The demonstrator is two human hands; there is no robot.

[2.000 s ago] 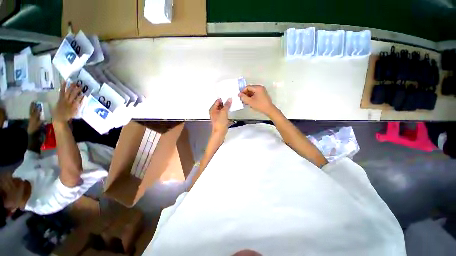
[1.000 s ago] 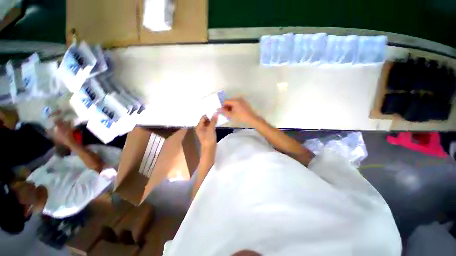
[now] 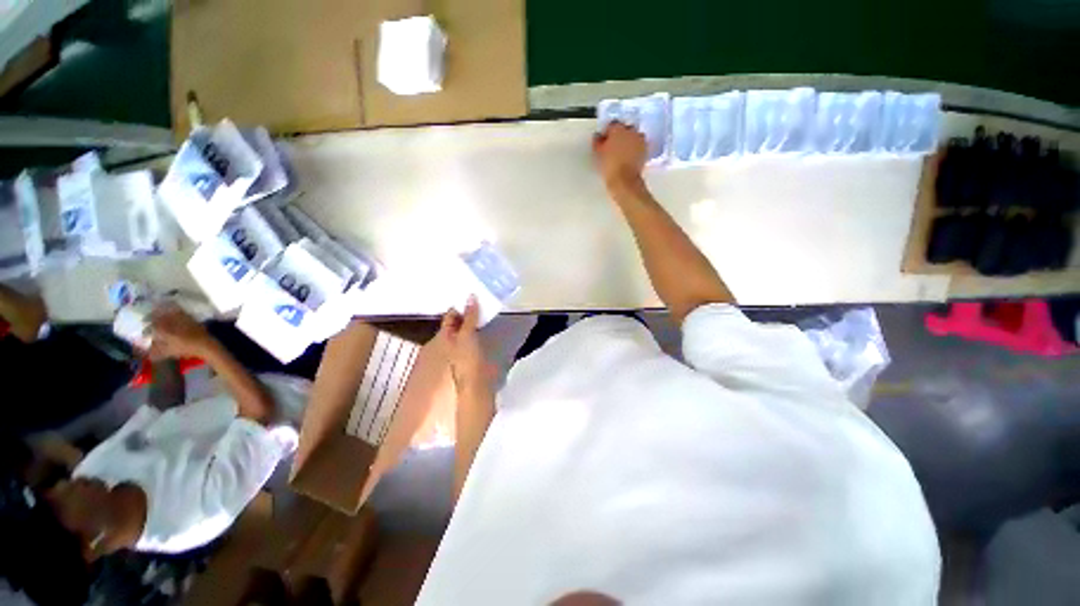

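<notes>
My left hand [image 3: 465, 337] is at the bench's front edge, its fingers on a small stack of white cards or trays [image 3: 489, 272] with a pale blue, ribbed top piece. My right hand [image 3: 622, 149] reaches to the back of the bench and has its fingers on the leftmost clear blister tray [image 3: 640, 114] of a row. More clear trays [image 3: 779, 122] run to the right of it, side by side. Black units [image 3: 1001, 243] stand in dense rows on a brown cardboard sheet at the right.
White-and-blue retail boxes [image 3: 284, 288] stand piled at the left. A co-worker in a white shirt [image 3: 195, 474] sits there. An open brown carton [image 3: 320, 456] is below the bench edge. A white block [image 3: 411, 55] lies on cardboard at the back. A pink stool [image 3: 1007, 326] and plastic bag [image 3: 855, 343] are low right.
My right hand has left the stack and moved to the tray row, which has grown at its left end. My left hand keeps the stack, now lower and further left. The co-worker's hand has left the boxes.
</notes>
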